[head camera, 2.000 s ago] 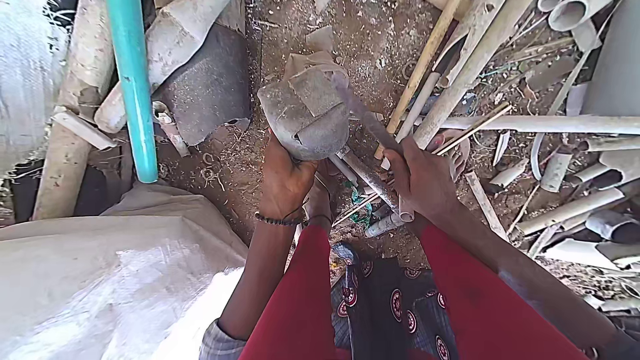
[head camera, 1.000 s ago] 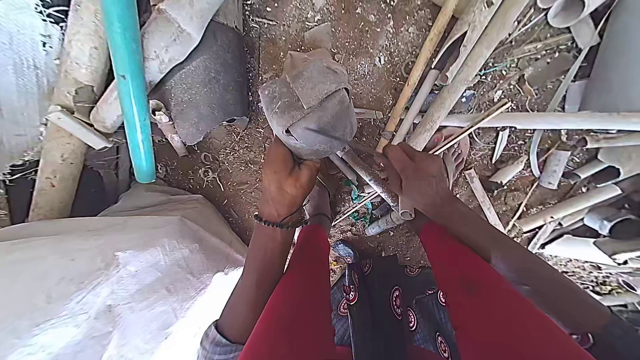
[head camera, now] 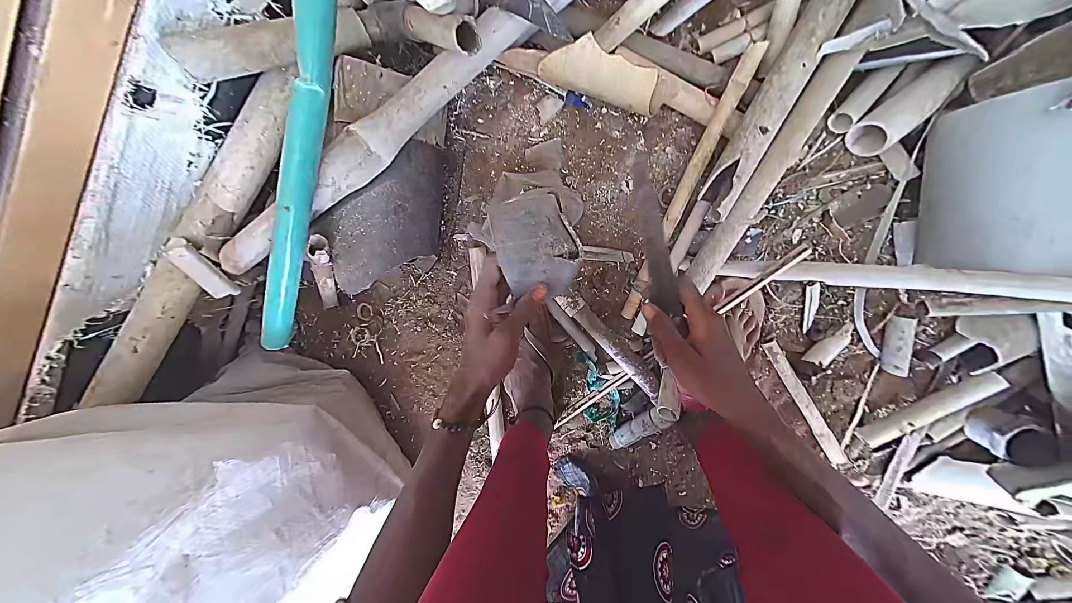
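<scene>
My left hand (head camera: 500,335), a beaded band at its wrist, grips the lower edge of a curved grey piece, seemingly cut plastic pipe (head camera: 529,239), with its thumb on the near side. To the right, my right hand (head camera: 697,347) is closed round the lower end of a dark flat blade (head camera: 653,230), which points away from me, slightly blurred. Blade and grey piece are apart. Below the hands lie a short length of pipe (head camera: 615,347) and a green strip (head camera: 601,394) near my foot (head camera: 529,381).
A turquoise pipe (head camera: 295,193) stands out at the left over old pipes and a curved dark sheet (head camera: 389,218). A pale cloth-like cover (head camera: 209,469) fills the lower left. Pipe offcuts (head camera: 930,410) crowd the right, below a large grey rounded object (head camera: 997,184).
The blade was against the grey piece two seconds ago and now stands upright, clear of it, at the right. The grey piece has been turned in my left hand. The view has shifted somewhat.
</scene>
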